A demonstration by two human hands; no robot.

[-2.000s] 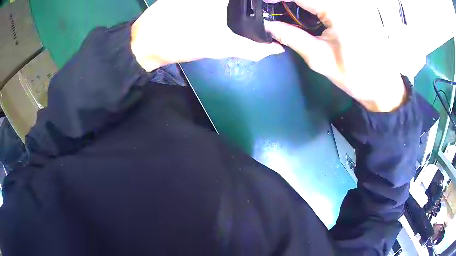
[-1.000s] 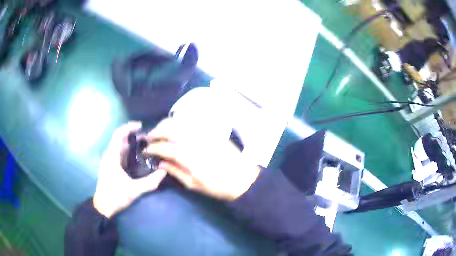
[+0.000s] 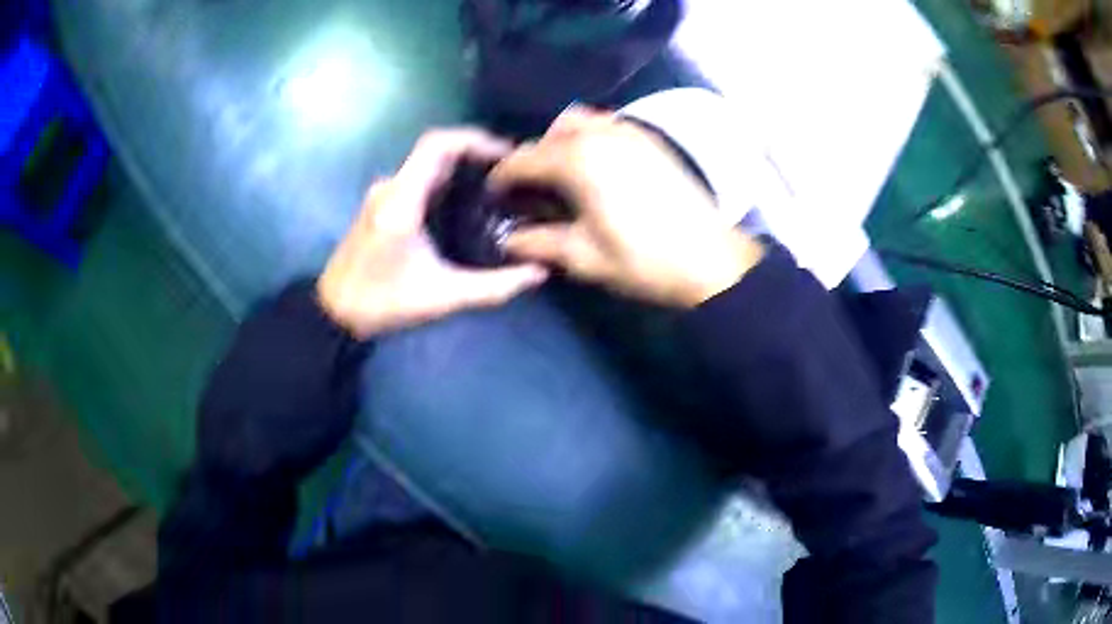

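A black round cup [image 3: 461,219] with a silvery part inside is in my hands near the upper middle of the view. My left hand [image 3: 402,250] curls around its left side and lower rim. My right hand [image 3: 616,207] is at its right side, with the fingertips at the opening. Both hands are bare and blurred, and I cannot tell whether the right fingers pinch a small part. A white rounded housing [image 3: 693,128] lies just behind my right hand, partly hidden by it.
The shiny green bench [image 3: 488,414] lies under my hands. A large white board [image 3: 829,110] is behind, with a dark object [image 3: 561,55] beside it. A screw feeder [image 3: 939,402] and a black cylinder [image 3: 1006,502] are at right. A blue stool [image 3: 55,146] stands at far left.
The view has swung from my body and sleeves to the bench. Since one second ago, my hands and the black cup appear further up and right, and the blue stool shows more fully.
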